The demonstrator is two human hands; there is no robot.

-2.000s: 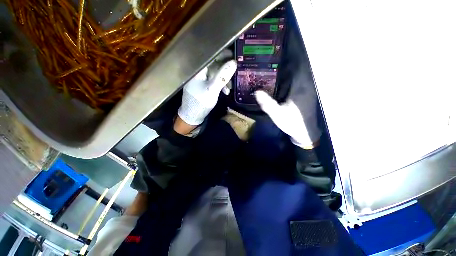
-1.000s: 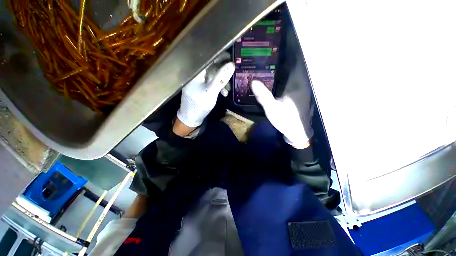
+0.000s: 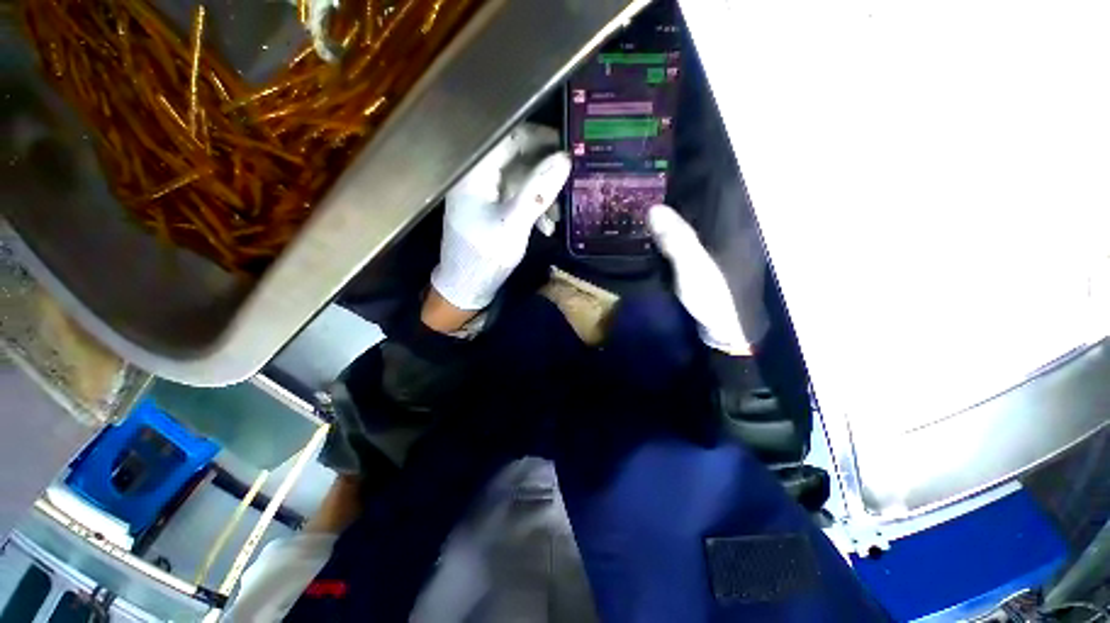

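Note:
A black mobile phone [image 3: 618, 146] with a lit screen lies between my hands, above my lap. Chat bubbles show above a keyboard-like area. My left hand [image 3: 495, 231], in a white knitted glove, is at the phone's left edge, thumb toward it. Its fingers are curled and partly hidden, so a grip on the phone cannot be told. My right hand [image 3: 702, 280], in a white glove and overexposed, is at the lower right of the phone, with a fingertip at the screen's lower right edge. Its other fingers cannot be made out.
A deep metal tray [image 3: 353, 201] with copper wire offcuts [image 3: 231, 158] is at upper left. A large white-surfaced tray [image 3: 925, 219] fills the right. A pale block [image 3: 582, 304] is below the phone. A blue crate [image 3: 140, 462] is at lower left, a blue box [image 3: 962, 554] at lower right.
My right hand's fingertip has moved right, from over the lower screen to its right edge. My left hand has barely moved. The keyboard-like area now looks paler.

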